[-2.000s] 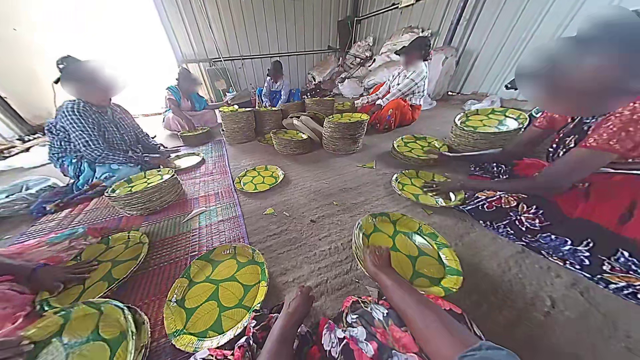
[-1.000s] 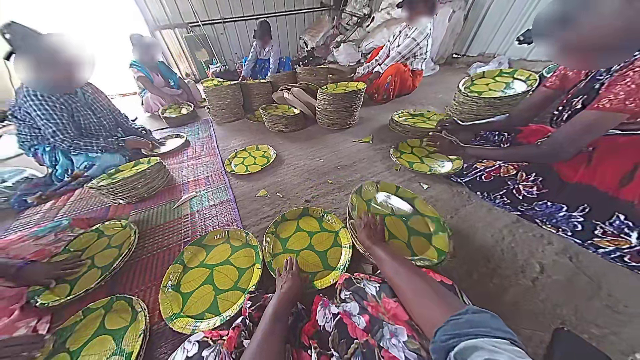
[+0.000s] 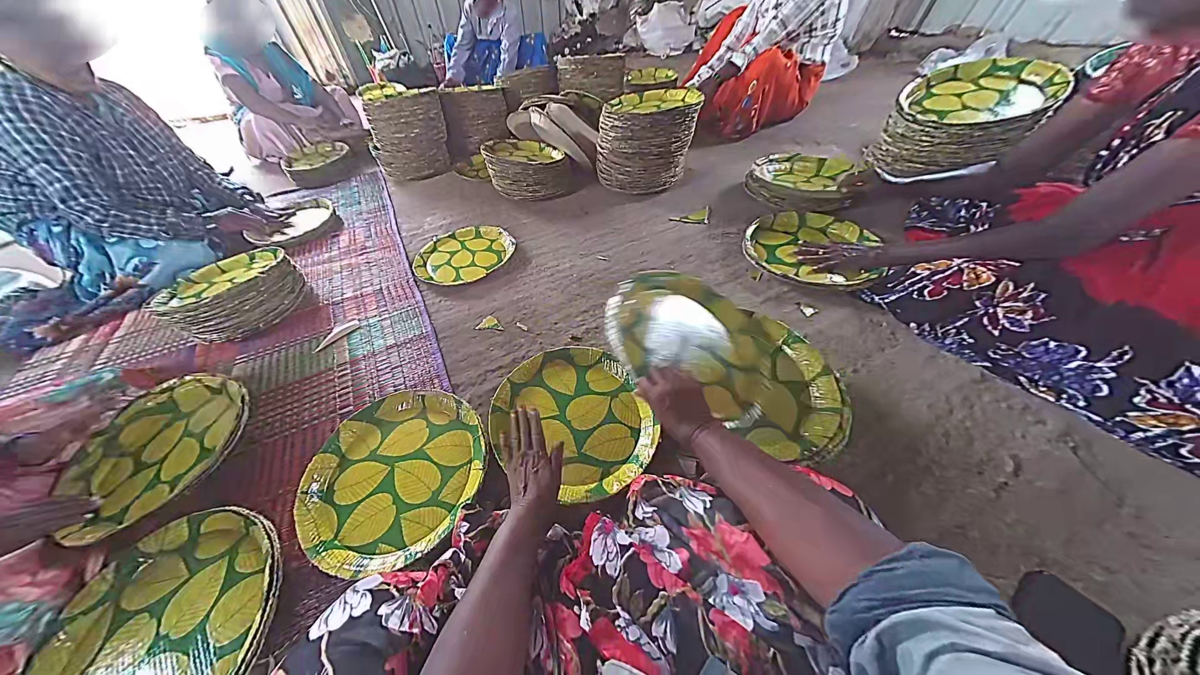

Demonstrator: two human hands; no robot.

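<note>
Round plates with a green and yellow leaf print lie in front of me. My left hand (image 3: pixel 532 459) rests flat, fingers spread, on the left part of the middle plate (image 3: pixel 600 427). Gripped at its near edge by my right hand (image 3: pixel 675 403), a blurred, shiny plate (image 3: pixel 680 323) is tilted up off the plates on the right (image 3: pixel 811 389). It partly covers them and comes close over the middle plate's upper right edge. Left of the middle plate, another printed plate (image 3: pixel 392 483) lies partly on the woven mat, near the floral cloth on my lap.
More printed plates (image 3: pixel 155 450) lie at left beside a person's hands. A single plate (image 3: pixel 464 255) is on the floor ahead. Stacks (image 3: pixel 649 145) stand farther back. A person at right touches a plate (image 3: pixel 814 246); another sits at left by a stack (image 3: pixel 230 298) on the mat (image 3: pixel 375 319).
My right hand, which lay on the right plates, has raised a plate and moved left with it. My left hand stays on the middle plate, which was not there two seconds ago.
</note>
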